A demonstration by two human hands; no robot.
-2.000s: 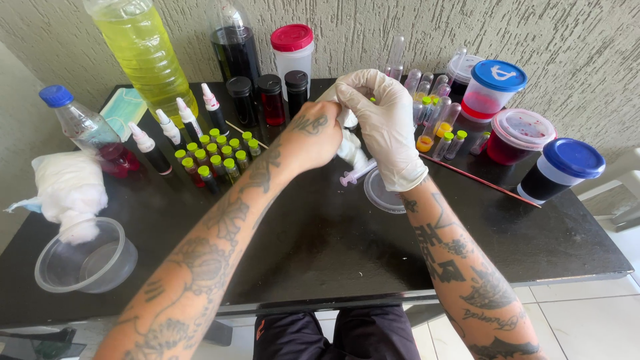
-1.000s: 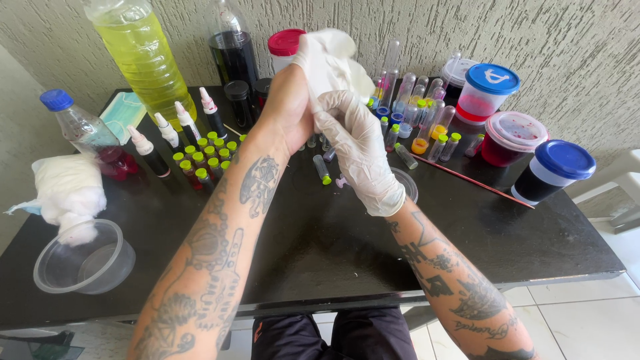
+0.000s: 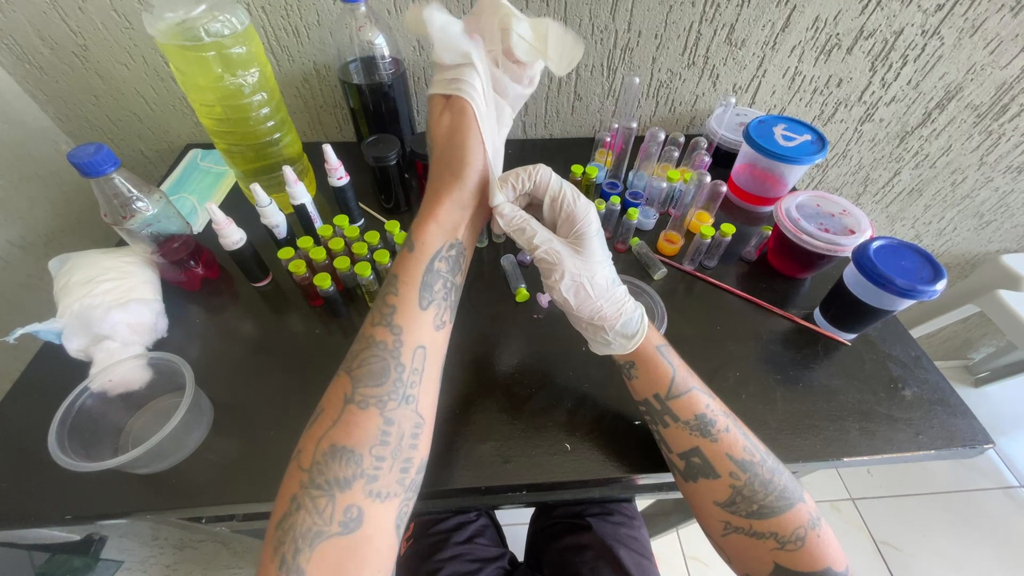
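Note:
My left hand (image 3: 480, 88) is raised at the top centre, partly inside a loose white latex glove (image 3: 512, 48) whose finger parts flop over. With thumb and fingertips, my right hand (image 3: 564, 248), fully gloved, pinches that glove's cuff at the left wrist and stretches it. Below my right hand a small capped vial (image 3: 514, 276) lies on the dark table, beside a small purple plastic piece (image 3: 544, 299). A clear round lid (image 3: 652, 304) is partly hidden behind the right hand.
Green-capped vials (image 3: 344, 256) and dropper bottles (image 3: 298, 196) stand left; test tubes (image 3: 628, 120) and a blue-lidded cup (image 3: 892, 276) stand right. A thin red stick (image 3: 752, 300) lies near the cups. A clear bowl (image 3: 132, 416) and cotton (image 3: 112, 304) sit far left.
The glove has come onto my left hand, which has risen. Two seconds ago both hands were together over the middle of the table. My right hand has moved down to the left wrist.

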